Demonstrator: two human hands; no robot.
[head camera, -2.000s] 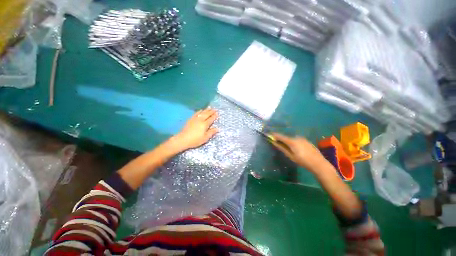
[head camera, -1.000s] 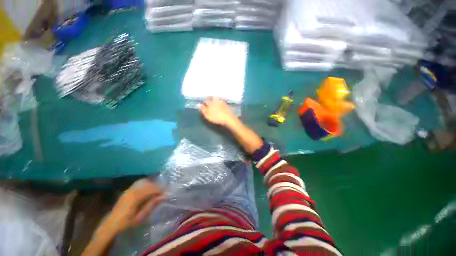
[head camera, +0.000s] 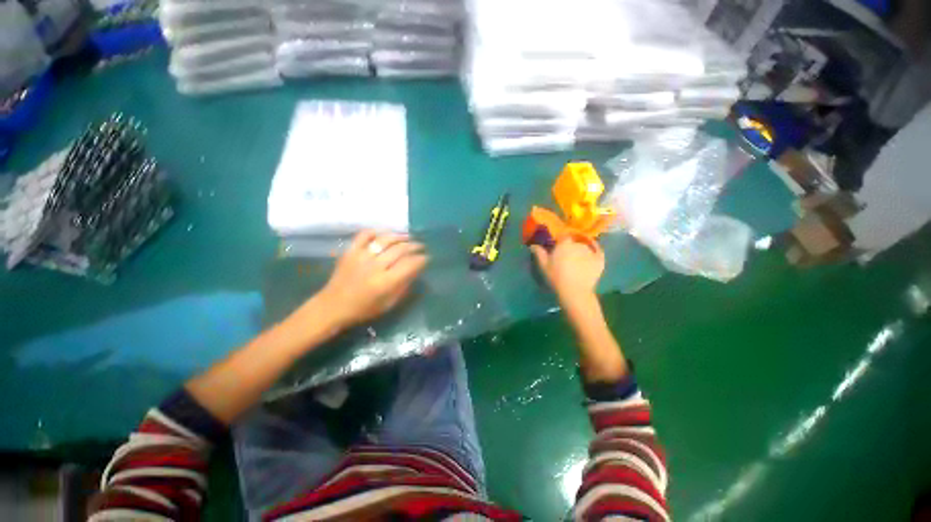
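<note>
A flat white pack lies on the green bench mat in front of me. My left hand rests at the pack's near edge, fingers bent over its lower right corner; whether it grips anything is hidden. My right hand is closed around the near part of the orange and dark blue tape holder. The yellow tape dispenser piece stands just behind that hand. A yellow and black utility knife lies on the mat between my hands, touched by neither.
Stacks of finished packs stand at the back. A loose heap of rods lies at the left. Crumpled bubble wrap lies right of the tape. Blue bins are at the back left. The bench's front edge runs above my lap.
My right hand has left the pack and moved right onto the tape holder. My left hand has come up from the lap to the pack. The wrap sheet over my lap is gone from view.
</note>
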